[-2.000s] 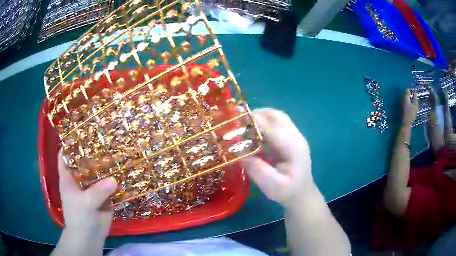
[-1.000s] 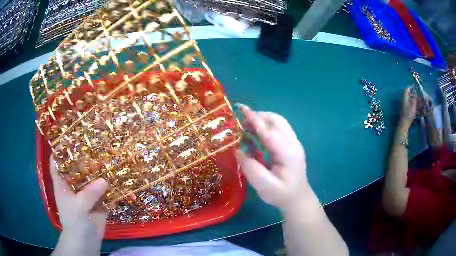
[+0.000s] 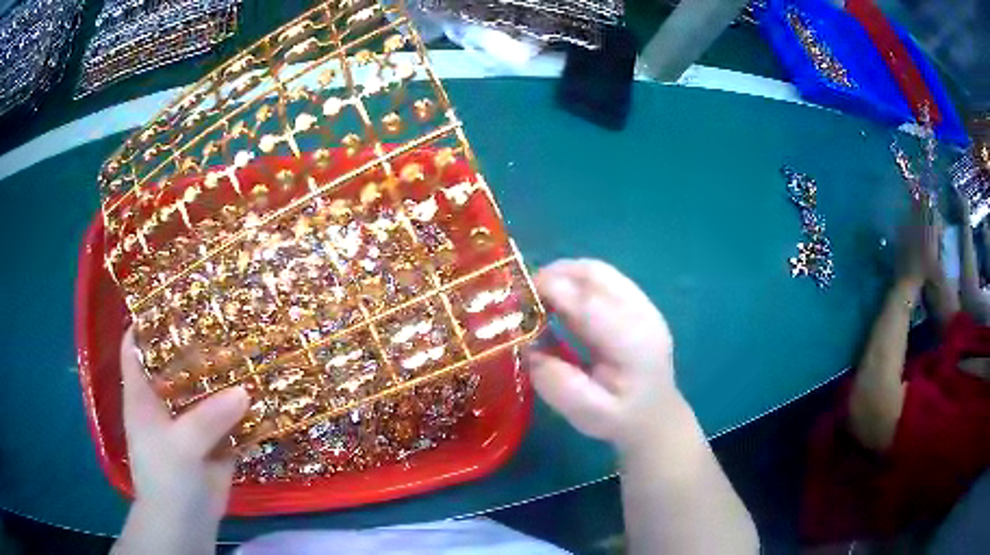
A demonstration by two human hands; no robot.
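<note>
A gold sprue frame (image 3: 315, 195) with rows of small shiny parts is held tilted over a red plastic basin (image 3: 478, 468). Loose parts (image 3: 326, 444) in gold and silver lie heaped in the basin and show through the lattice. My left hand (image 3: 182, 428) grips the frame's near left corner, thumb on top. My right hand (image 3: 608, 352) is at the frame's right corner, thumb and fingers apart. Whether its fingertips touch the frame or a part there is unclear.
The basin stands on a green table (image 3: 673, 206). Silver sprue frames (image 3: 157, 38) lie at the far left. A black object (image 3: 597, 85) lies by a grey post (image 3: 695, 38). A small parts pile (image 3: 809, 233), a blue tray (image 3: 809, 65) and a person in red (image 3: 923, 434) are at right.
The frame has swung left, then back right and sits slightly lower than at first. My right hand left its corner and came back close to it. The other person's arm has moved.
</note>
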